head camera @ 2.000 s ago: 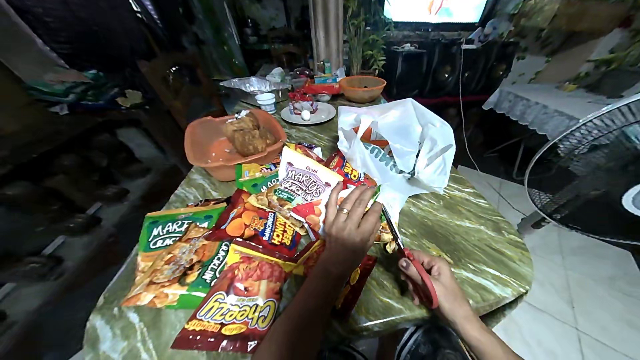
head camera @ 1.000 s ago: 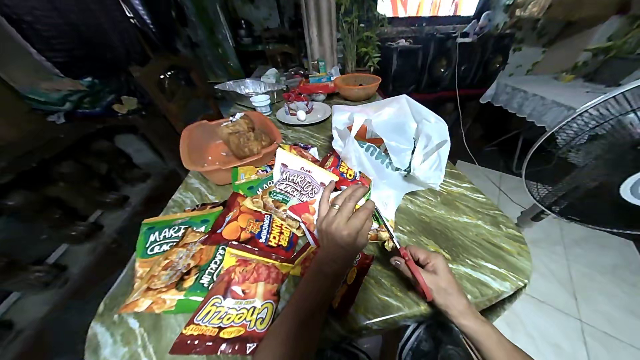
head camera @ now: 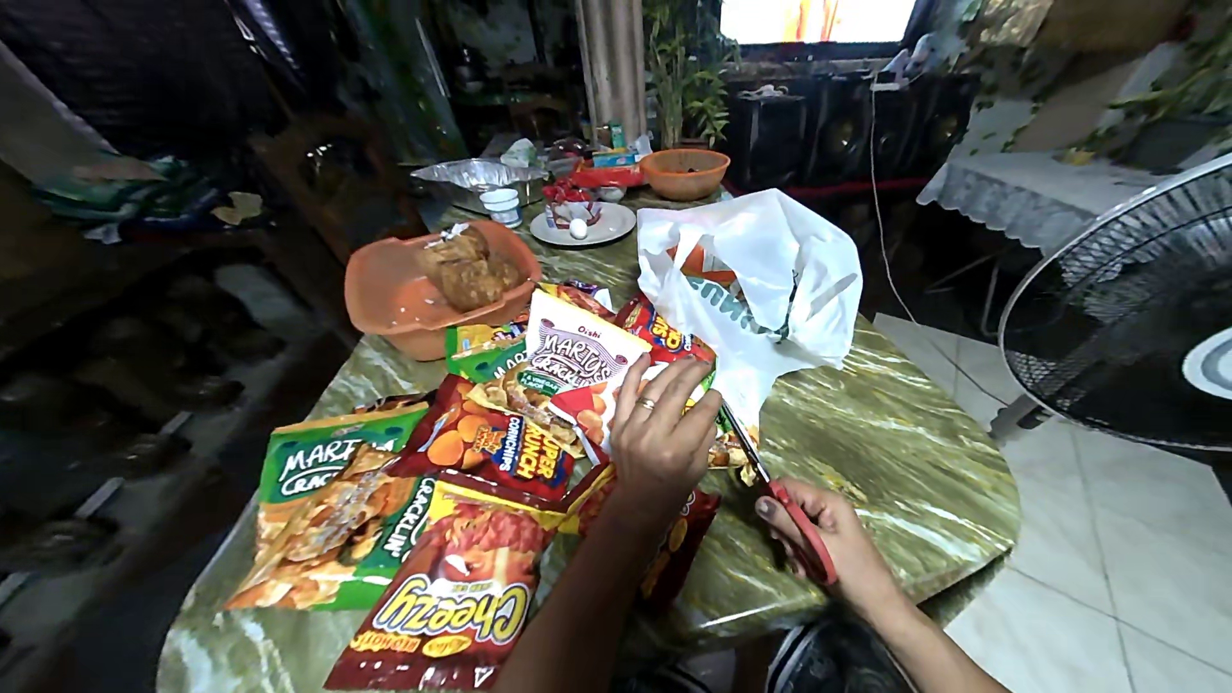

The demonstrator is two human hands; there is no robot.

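Note:
My left hand [head camera: 664, 438], with a ring on one finger, lies over a white-and-purple snack bag [head camera: 582, 351] in the pile; whether its fingers grip a bag cannot be told. In my right hand [head camera: 818, 529] are red-handled scissors [head camera: 804, 534], their blades pointing up and left beside the pile, near the left fingertips. Left of my hands lie a dark red corn chips bag [head camera: 491, 443], a green cracklings bag [head camera: 327, 510] and a red Cheezy bag [head camera: 462, 587]. A red snack bag [head camera: 664, 332] sits behind my left fingers, against a white plastic bag [head camera: 756, 279].
An orange plastic basin [head camera: 385, 298] holds a brown lump in plastic. Behind are a white plate [head camera: 611, 226] with an egg-like thing, a foil tray [head camera: 472, 183] and an orange bowl [head camera: 685, 173]. A fan [head camera: 1136, 308] stands right of the marbled table [head camera: 895, 462].

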